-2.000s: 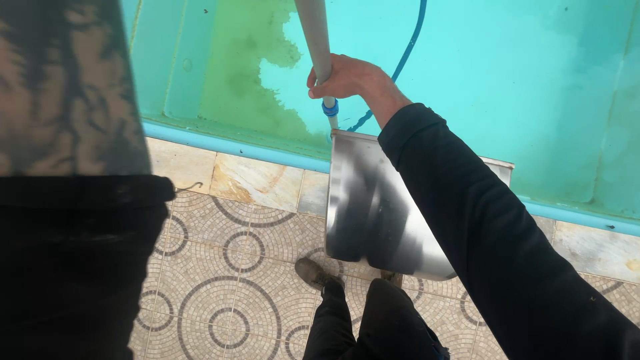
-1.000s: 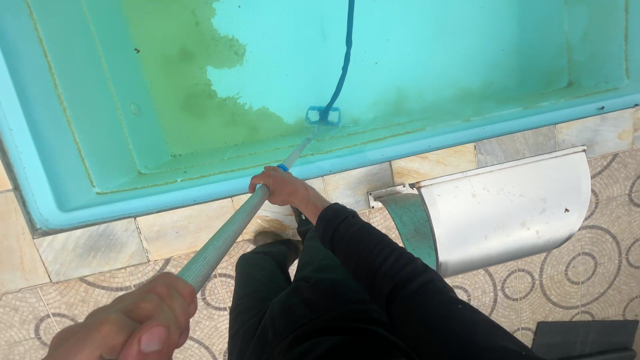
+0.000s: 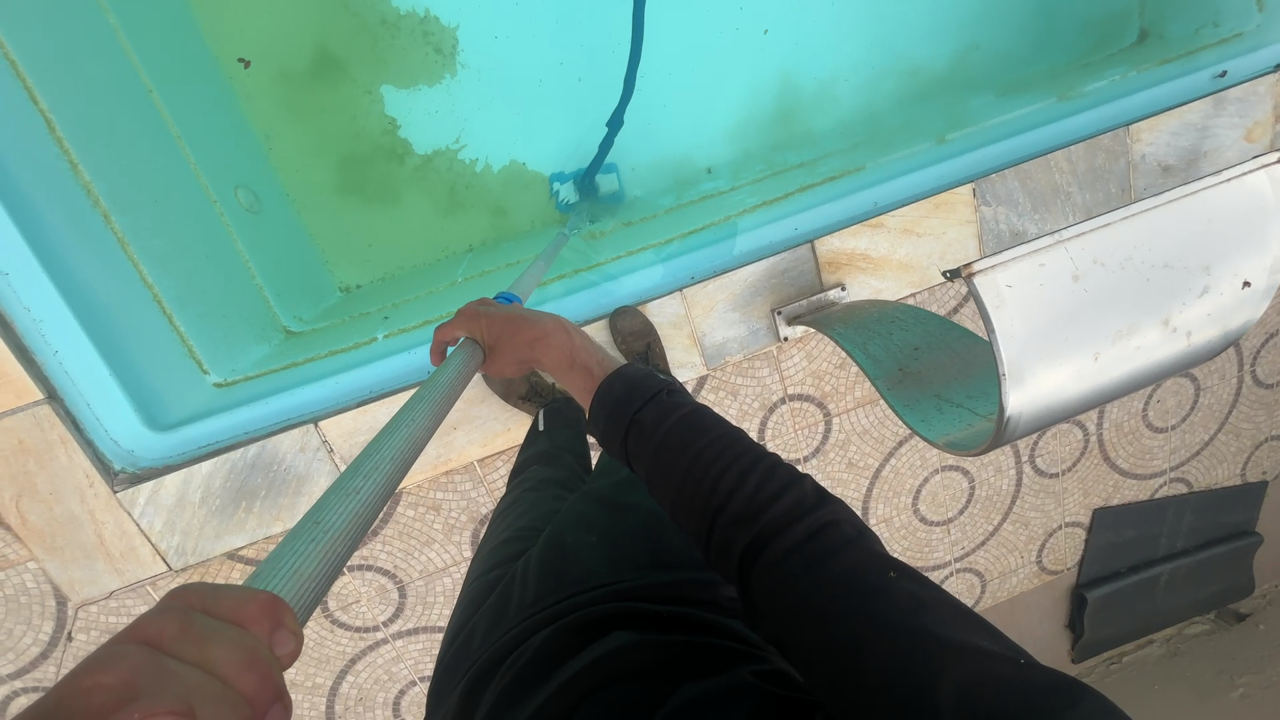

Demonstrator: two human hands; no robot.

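Observation:
A ribbed telescopic pole (image 3: 375, 475) slants from the bottom left over the pool's edge into the water. My left hand (image 3: 190, 655) is closed around its near part at the bottom left. Farther along, my right hand (image 3: 525, 345) grips it just behind a blue collar (image 3: 508, 298). At the far end, under water, a pool vacuum head (image 3: 586, 188) with a blue frame sits near the pool's near wall. A dark blue hose (image 3: 622, 100) runs up from it.
Green sediment (image 3: 340, 150) covers part of the pool floor on the left. A curved metal waterfall spout (image 3: 1130, 300) stands at the right beside the stone coping (image 3: 755, 300). My shoes (image 3: 638, 338) are at the pool's edge. A dark grey panel (image 3: 1165, 560) lies lower right.
The view has swung strongly since two seconds ago. The pole now slants to the lower left, where my left hand has come into view on it. The vacuum head shows under water, unlike two seconds ago.

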